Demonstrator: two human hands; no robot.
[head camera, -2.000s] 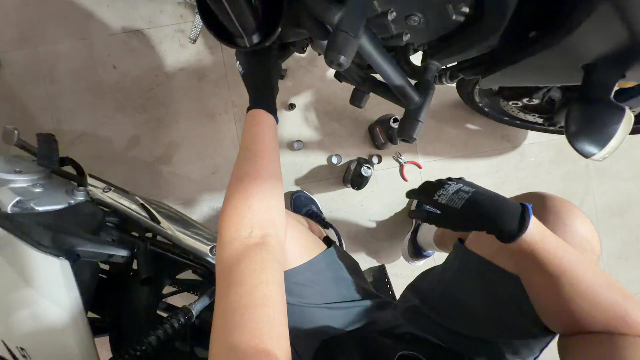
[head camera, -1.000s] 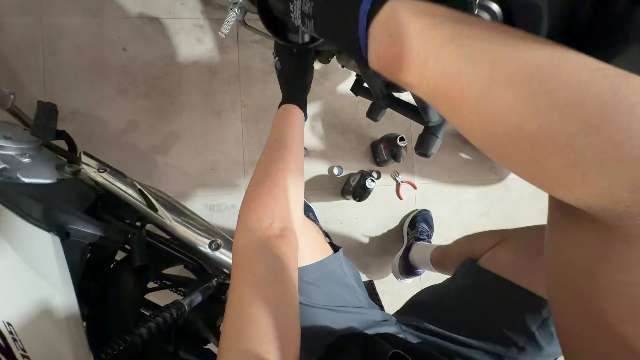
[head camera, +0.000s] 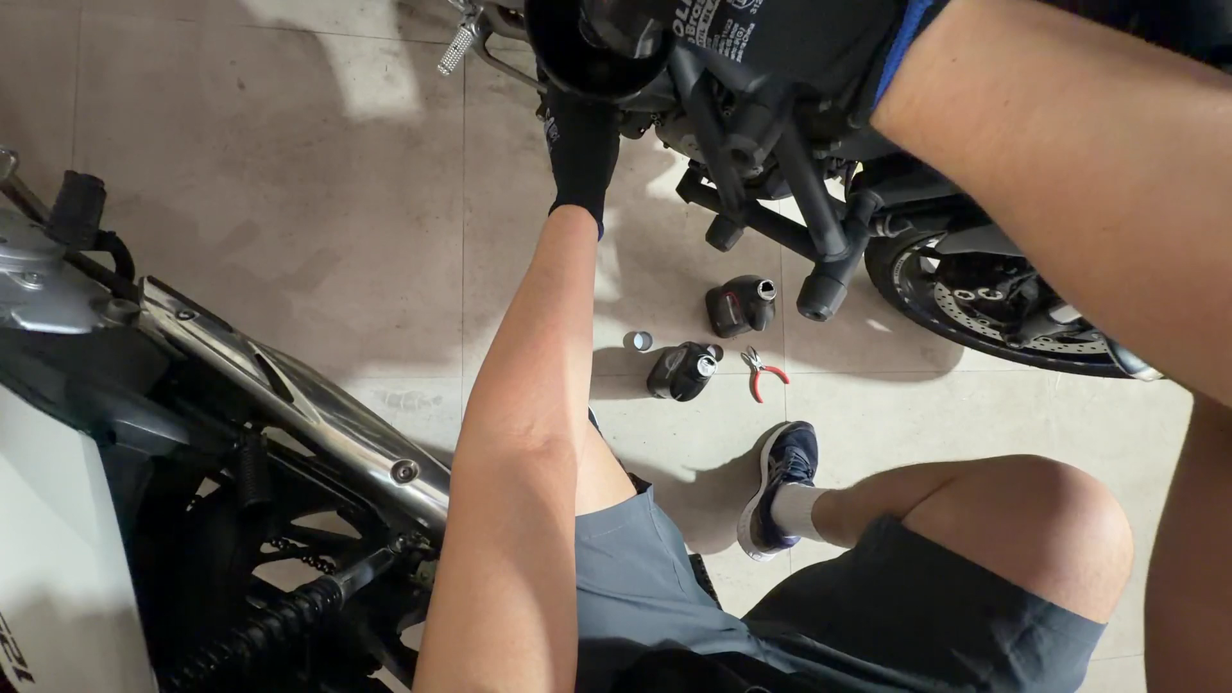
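Observation:
My left hand (head camera: 580, 154), in a black work glove, reaches up beneath a round black funnel-like part (head camera: 599, 58) at the side of a motorcycle. Its fingers are hidden by that part, so its hold cannot be seen. My right hand (head camera: 770, 48), in a matching glove with a blue cuff edge, lies at the top, beside the round part and above the black crash-bar tubes (head camera: 808, 202). The fingers of this hand are also hidden or merge with dark parts.
Two black plastic bottles, one at the back (head camera: 739, 306) and one nearer (head camera: 681, 372), stand on the floor with a loose cap (head camera: 638, 341) and red-handled pliers (head camera: 764, 373). A motorcycle wheel (head camera: 991, 308) is at right; another motorcycle's exhaust (head camera: 308, 404) is at left.
My right hand has gone from near my knee up to the round black part, its forearm now crossing the upper right. My left hand stays at the motorcycle. The view has shifted a little.

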